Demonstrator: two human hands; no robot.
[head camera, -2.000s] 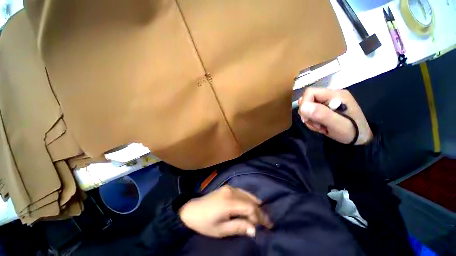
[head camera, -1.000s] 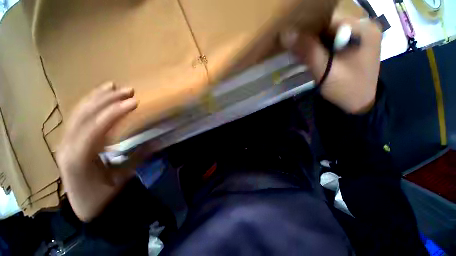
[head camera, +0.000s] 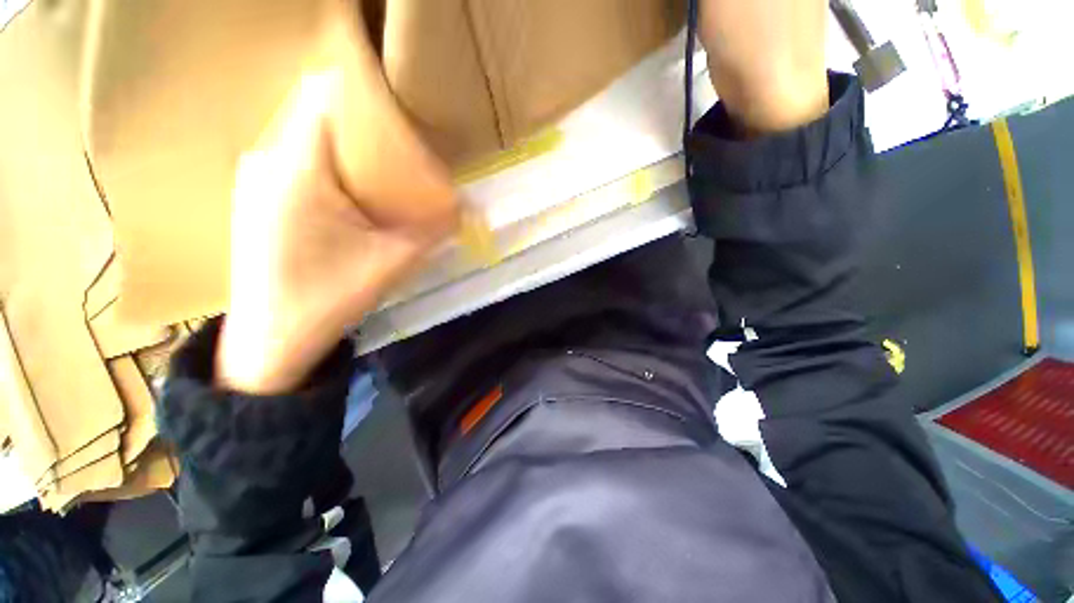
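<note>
The tan-brown leather panel (head camera: 548, 59) lies higher on the bench, its seam running down toward its near edge. My left hand (head camera: 336, 200) is blurred, over the panel's left part and the board's near edge; its fingertips are bunched, and whether they hold leather is unclear. My right hand (head camera: 766, 59) reaches up and is cut off by the top edge, so its fingers are hidden. A black cord hangs beside it; the white-handled tool is out of sight. The white work board (head camera: 589, 147) shows with yellow masking tape (head camera: 512, 156) on it.
Stacked brown panels (head camera: 59, 365) with stepped edges lie at the left. A hammer (head camera: 877, 65) and pink-handled snips (head camera: 946, 71) lie at the upper right. Below the bench are dark grey floor, a yellow line (head camera: 1015, 236) and a red grate (head camera: 1025, 418).
The panel has moved up and away, uncovering the board and tape. My left hand has risen from my lap onto the work. My right hand has moved up, partly out of the picture.
</note>
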